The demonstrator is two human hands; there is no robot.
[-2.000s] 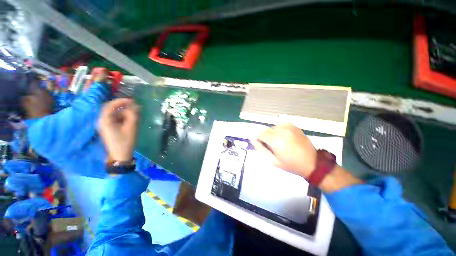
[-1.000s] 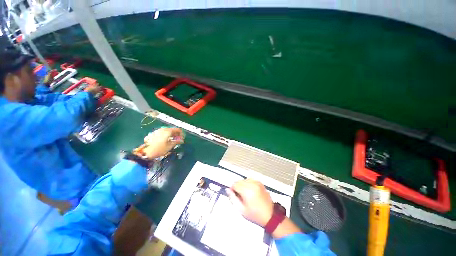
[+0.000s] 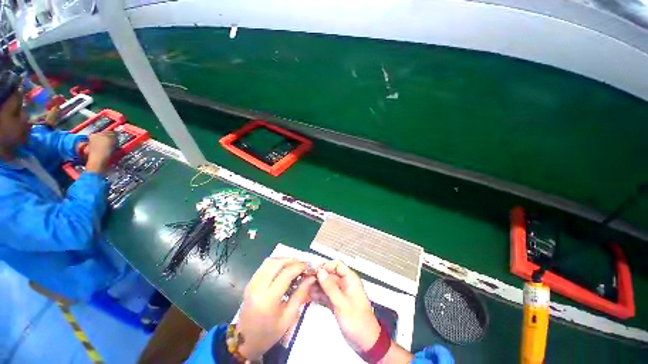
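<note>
A tablet unit [image 3: 384, 315] with a large white battery [image 3: 323, 337] lies in a white holding frame [image 3: 405, 302] in front of me. My left hand [image 3: 273, 306] and my right hand [image 3: 346, 302] meet over its upper part, fingertips pinched close together. A tiny piece seems to be between the fingertips, too small to identify. My hands hide the tablet's circuitry end. A pile of green-white cabled parts [image 3: 226, 212] with black leads lies on the bench to the left.
A ruled adhesive sheet [image 3: 369, 244] lies behind the frame, and a round mesh screw dish [image 3: 456, 311] to its right. A yellow screwdriver [image 3: 536, 323] stands further right. Red frames [image 3: 272, 169] with tablets sit on the conveyor. A blue-coated person [image 3: 50, 206] works at left.
My left hand has come from the cabled-parts pile to meet my right hand over the tablet. The pile is now uncovered. The view has shifted slightly.
</note>
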